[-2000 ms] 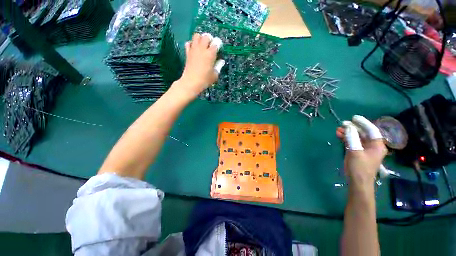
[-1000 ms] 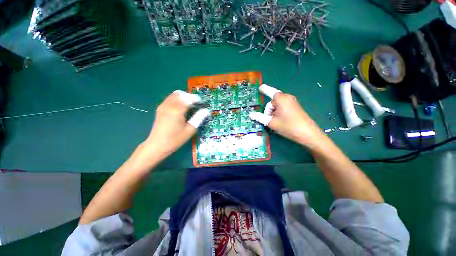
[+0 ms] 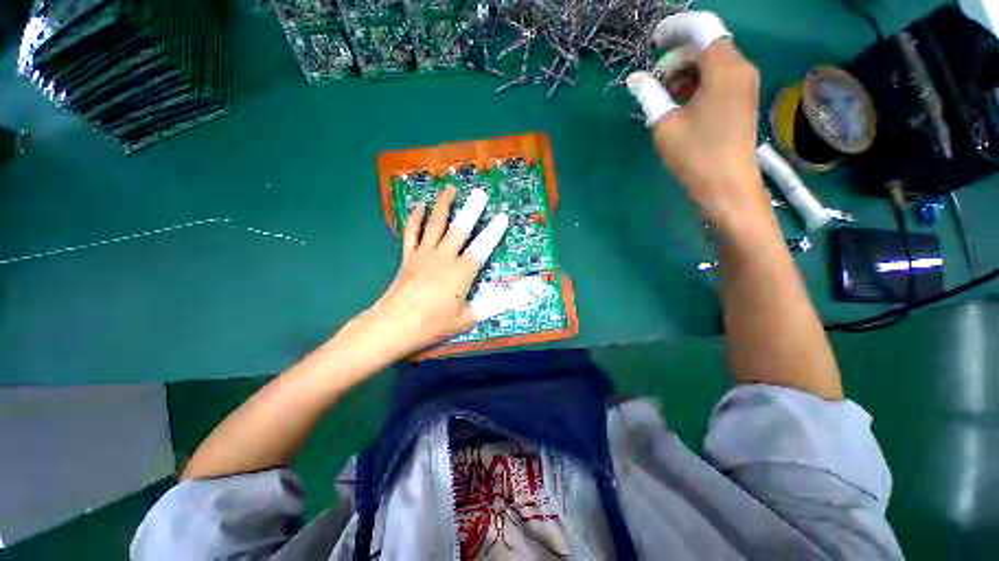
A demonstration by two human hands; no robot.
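Observation:
A green circuit board panel (image 3: 524, 247) lies on the orange-brown fixture (image 3: 466, 152), whose rim shows around it. My left hand (image 3: 438, 268) rests flat on the panel's left part with fingers spread, white cots on some fingers. It holds nothing. My right hand (image 3: 707, 121), with white cots on thumb and finger, is raised at the right edge of the heap of twisted wires (image 3: 575, 33). Its thumb and finger are apart. Whether a wire is between the fingertips cannot be told.
A board stack (image 3: 131, 71) stands upper left, other board panels (image 3: 378, 38) at top centre. Solder wire (image 3: 164, 227) trails at left. At right are a solder reel (image 3: 824, 117), white-handled cutters (image 3: 794, 186) partly behind my right arm, a black box (image 3: 885, 265) and cables.
My right hand has moved from the panel's right edge up to the wire heap. My left hand has flattened onto the panel. The whole view has shifted slightly.

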